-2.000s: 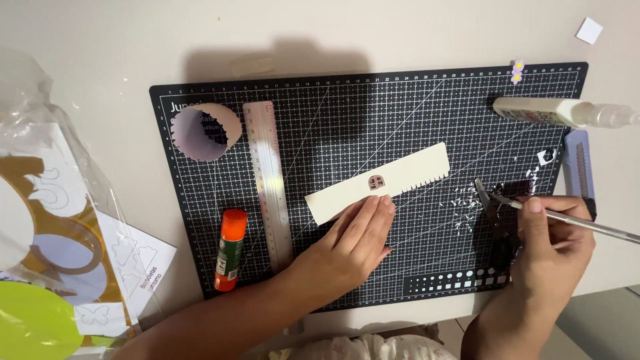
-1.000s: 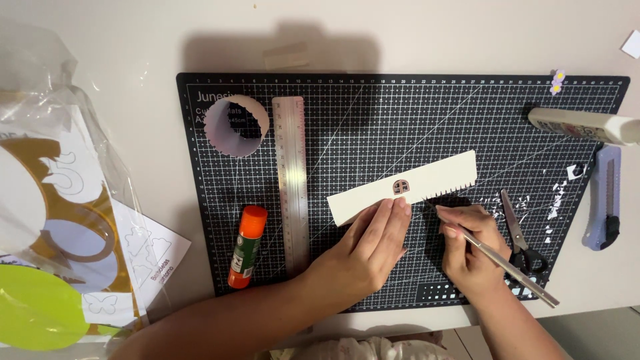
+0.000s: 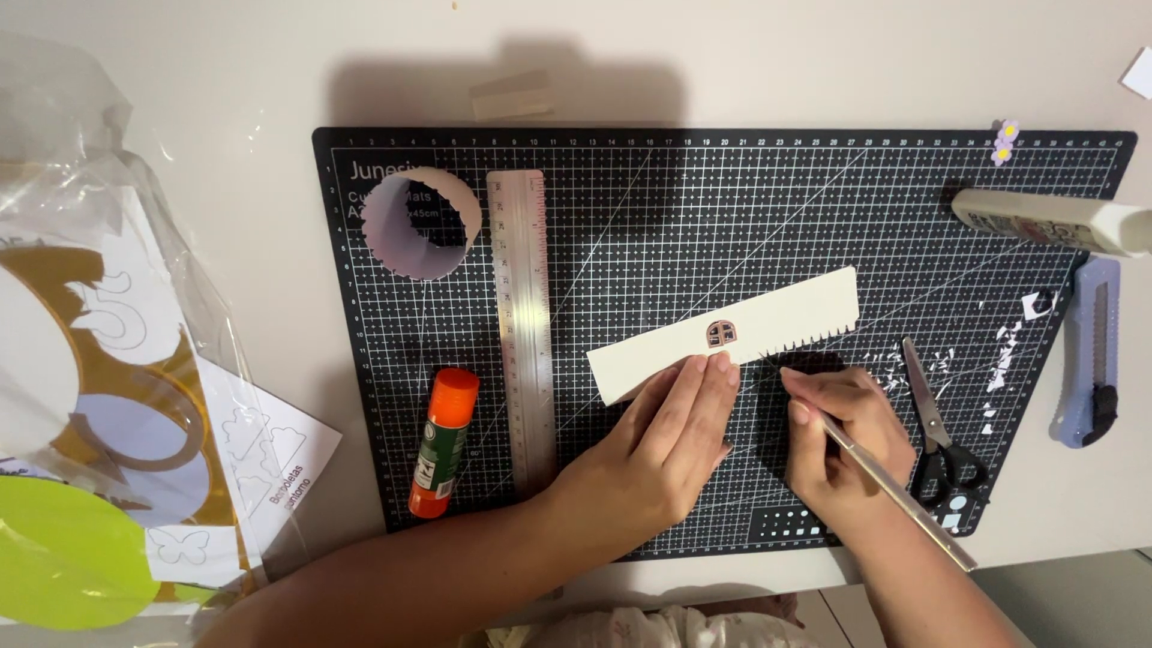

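Note:
A cream card strip (image 3: 657, 346) with a small brown window-shaped piece (image 3: 721, 333) near its middle lies tilted on the black cutting mat (image 3: 612, 216). Small notches run along the right part of its lower edge. The fingertips of my left hand (image 3: 679, 432) press flat on the strip just below the window piece. My right hand (image 3: 846, 432) grips a slim metal craft knife (image 3: 891, 490) like a pen, its tip close to the notched edge; the blade is hard to make out. Scissors (image 3: 931, 414) and white paper scraps (image 3: 1003, 360) lie right of this hand.
Left on the mat are a scalloped paper ring (image 3: 423, 261), a clear ruler (image 3: 519, 324) and a glue stick (image 3: 444, 441). A white bottle (image 3: 1035, 220) and a lilac utility knife (image 3: 1091, 351) are at the right. Plastic-covered cut paper sheets (image 3: 117, 360) fill the far left.
Two seconds ago my right hand was beside the scissors, right of the strip; it has moved left to the notched edge, knife in hand. My left hand stays on the strip.

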